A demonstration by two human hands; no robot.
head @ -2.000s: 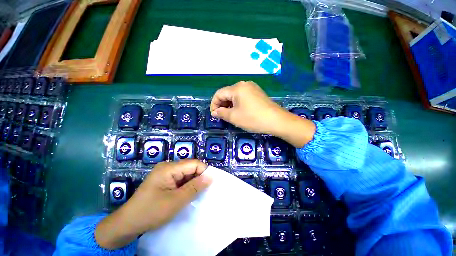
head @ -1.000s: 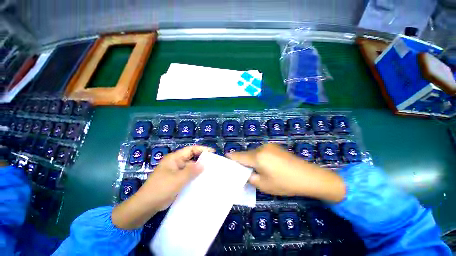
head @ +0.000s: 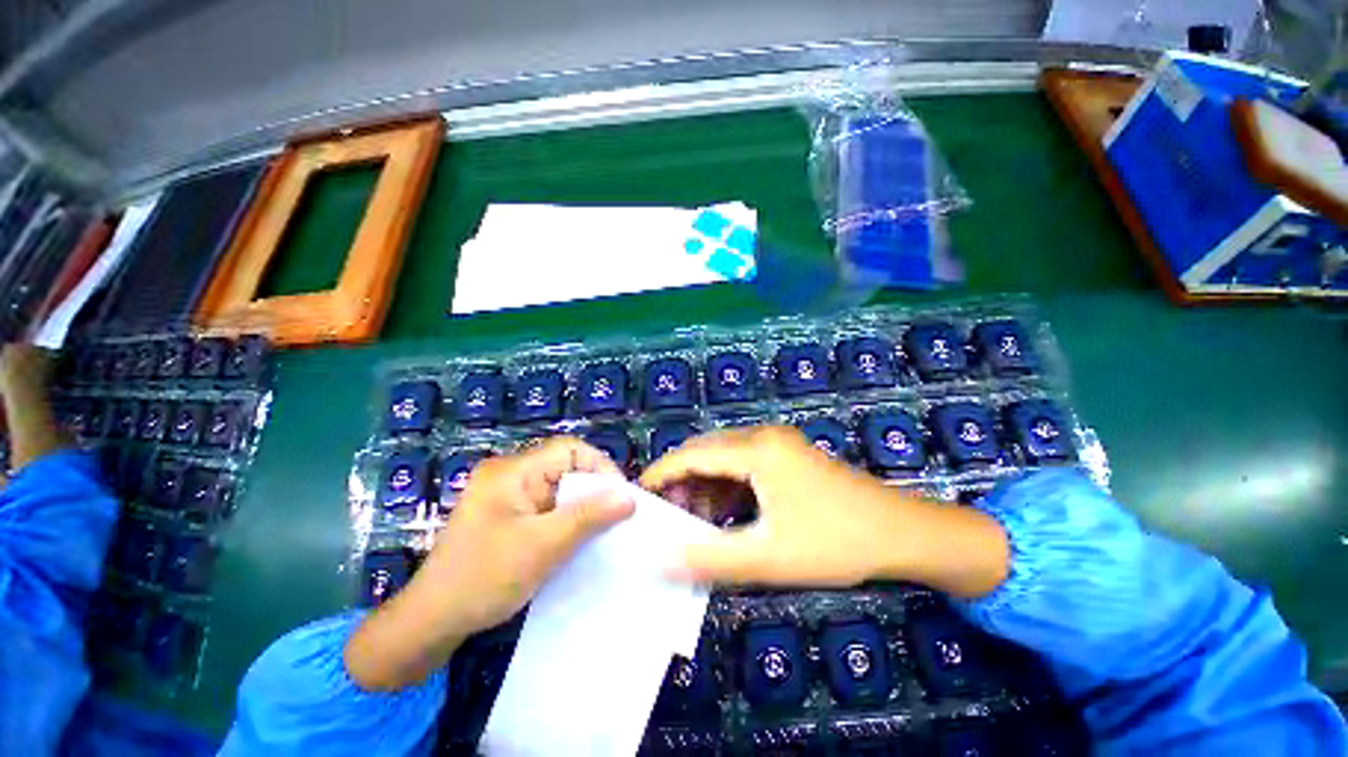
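My left hand (head: 495, 540) grips a white backing sheet (head: 591, 636) by its top corner, over the tray. My right hand (head: 806, 510) is at the sheet's upper right edge with thumb and fingers curved around it; whether it pinches a small piece cannot be told. Dark rounded-square units (head: 773, 661) with pale round centre marks sit in rows in a clear blister tray (head: 1095, 459). My hands and the sheet hide several units in the middle rows.
White sheets (head: 569, 259) bearing blue film pieces (head: 722, 243) lie behind the tray. A clear bag (head: 892, 200) with blue contents lies beside them. Wooden frame (head: 399, 207) at left; blue device (head: 1205, 178) at right. Another person's blue sleeve (head: 52, 547) is by a left tray (head: 254, 429).
My right hand has come from the tray's back row to the sheet. The sheet is now held more upright. The view has shifted, and another person's hand has appeared at left.
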